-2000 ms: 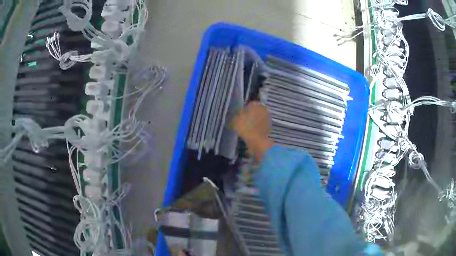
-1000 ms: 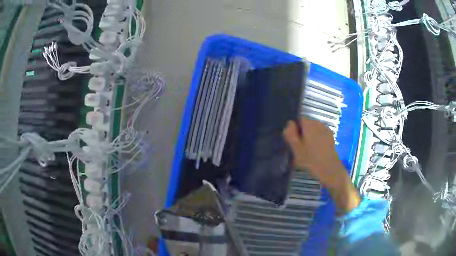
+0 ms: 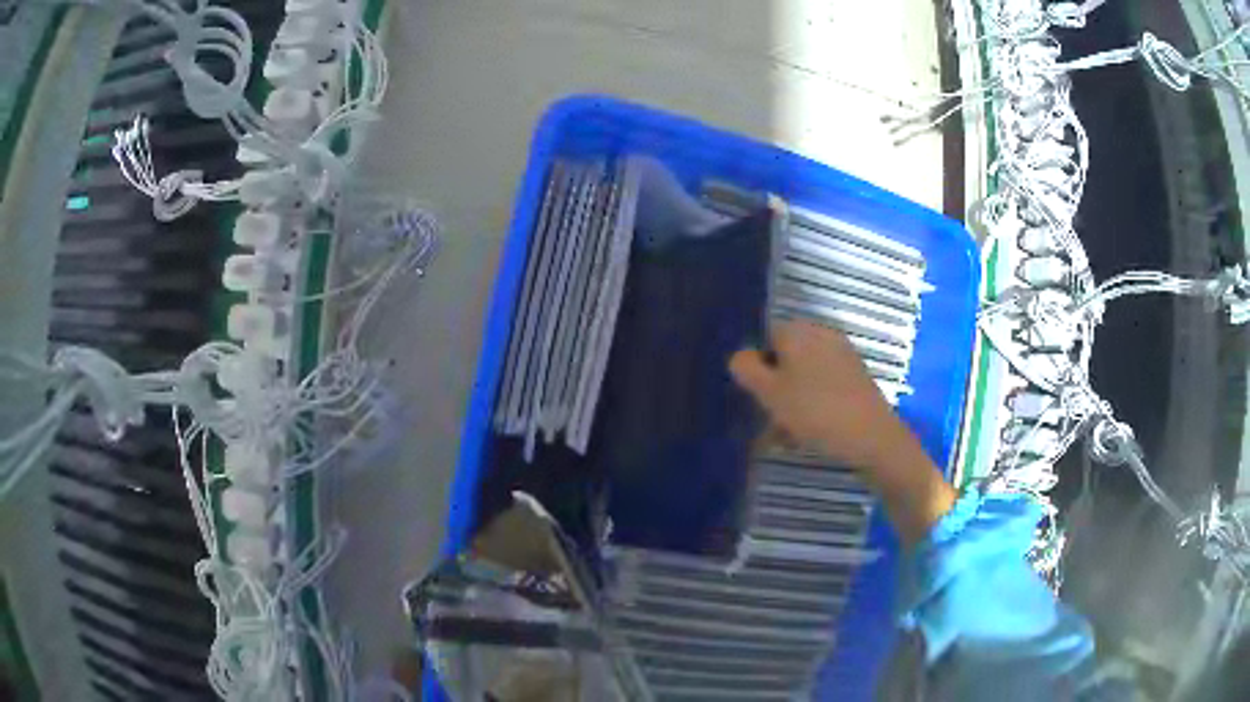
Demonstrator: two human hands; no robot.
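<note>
A blue crate (image 3: 740, 135) holds flat tablets on edge. One row of tablets (image 3: 565, 309) stands along its left side, and a longer row of tablets (image 3: 857, 295) runs down its right side and bottom. My right hand (image 3: 823, 398) grips the right edge of a dark tablet (image 3: 685, 384), which is tilted with its dark face up between the two rows. A glossy grey-brown device or bag (image 3: 514, 597) is low on the left over the crate's edge. My left hand (image 3: 400, 675) is only a small blurred patch beside it; its fingers are not clear.
Racks stand on both sides, with white adapters and looped cables (image 3: 254, 329) on the left and knotted white cables (image 3: 1097, 418) on the right. Dark racked slabs (image 3: 137, 302) fill the far left. Pale floor (image 3: 480, 82) lies beyond the crate.
My right hand has gone from reaching between the rows to gripping the dark tablet, now face up. Since one second ago, hand and tablet have shifted slightly left. The glossy item at lower left has tilted.
</note>
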